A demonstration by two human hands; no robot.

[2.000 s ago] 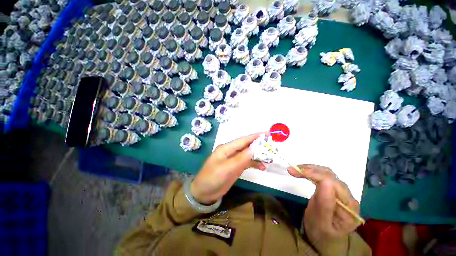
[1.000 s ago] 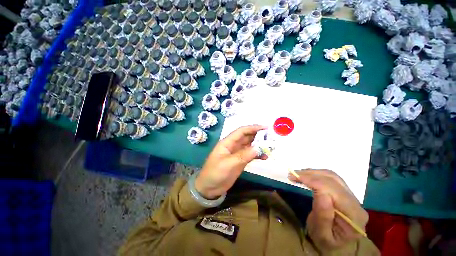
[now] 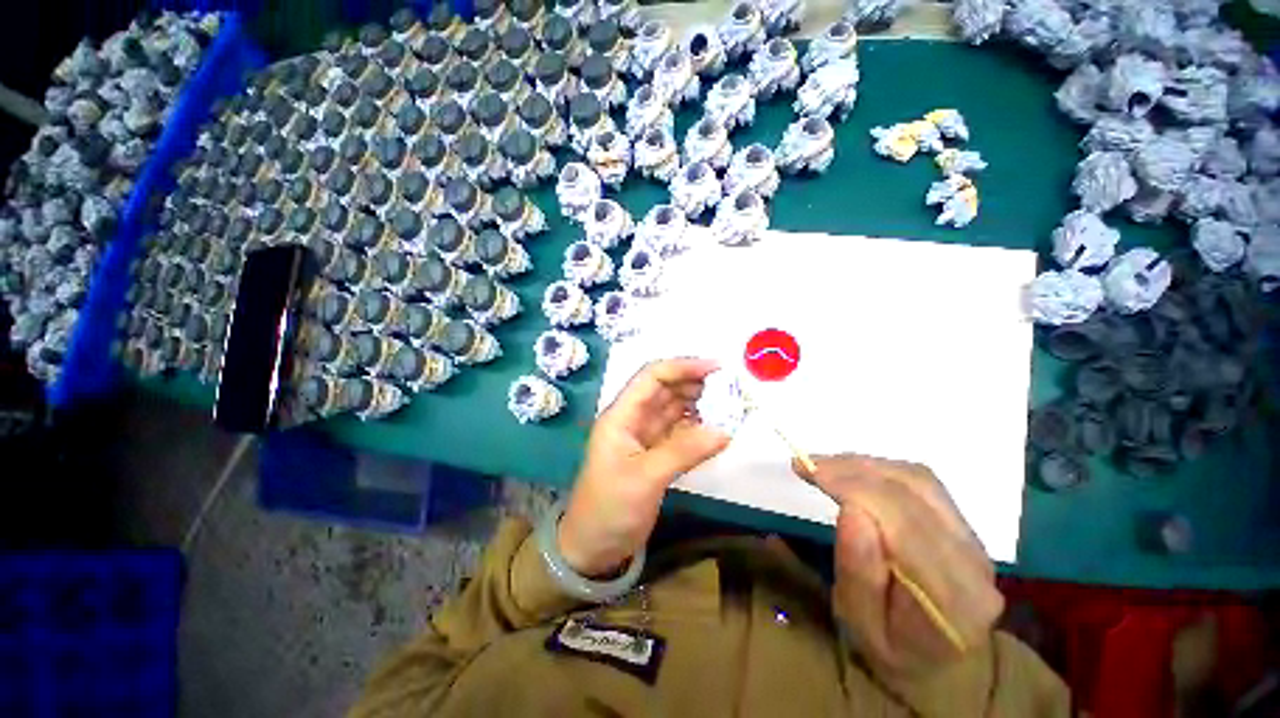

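Note:
My left hand (image 3: pixel 635 470) holds a pale figurine body (image 3: pixel 722 401) between thumb and fingers over the near left part of the white sheet (image 3: pixel 898 316). My right hand (image 3: pixel 912 561) holds a thin yellow-tan stick (image 3: pixel 920 606). The stick's tip end points at the body's right side; whether it touches cannot be told. A red dish (image 3: pixel 772 355) lies on the sheet just beyond the body. Small cream-yellow and white pieces (image 3: pixel 957 161) lie beyond the sheet.
Open white bodies (image 3: pixel 563 352) stand left of the sheet, beside rows of capped bodies (image 3: pixel 376 309) with a black phone (image 3: pixel 261 340) on them. White bodies (image 3: pixel 1123 175) and grey caps (image 3: pixel 1144 393) lie heaped at right. A blue bin (image 3: pixel 351 480) is below the bench.
The stick's tip end has come back close to the body after being lower and apart from it. The body in my left hand looks turned, with its yellow part no longer clearly visible.

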